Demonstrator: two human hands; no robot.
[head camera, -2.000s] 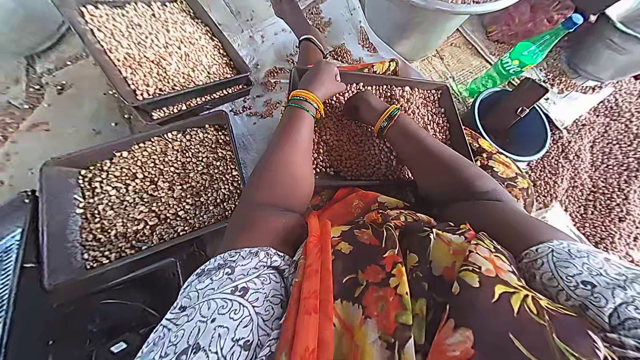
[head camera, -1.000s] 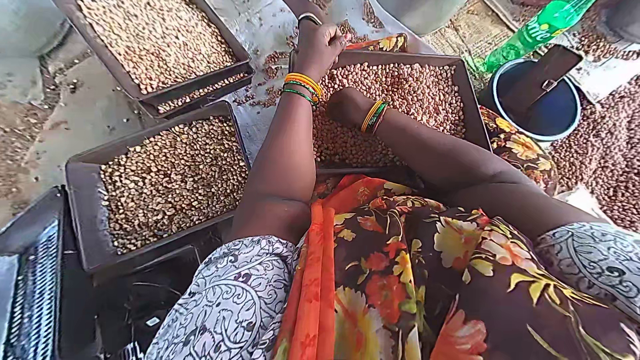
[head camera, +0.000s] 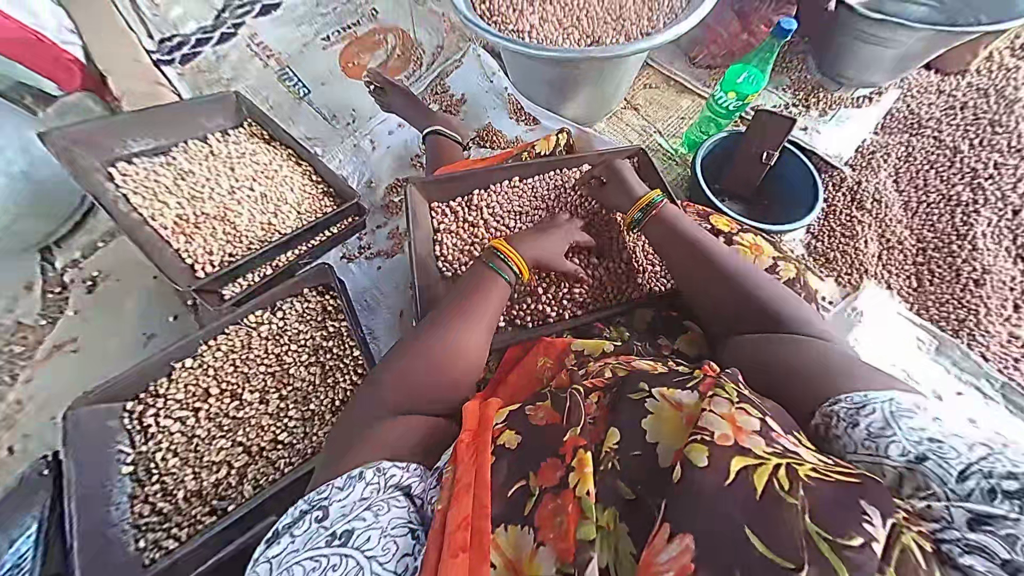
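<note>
A dark rectangular tray of reddish-brown nuts or seeds lies on the lap. My left hand rests on them near the tray's middle, fingers spread, with nothing plainly held. My right hand is at the tray's far right part, fingers bent down to the nuts; whether it holds any is hidden. Yellow and green bangles circle both wrists. To the left, a second tray carries browner pieces, and beyond it a stacked tray carries paler ones.
A metal basin of nuts stands ahead. At the right are a green plastic bottle, a dark bucket with a brown case in it, another metal vessel, and a large heap of nuts. My foot extends ahead.
My left hand, earlier raised at the tray's far left edge, is now down on the nuts near the middle. My right hand has moved to the right across the tray.
</note>
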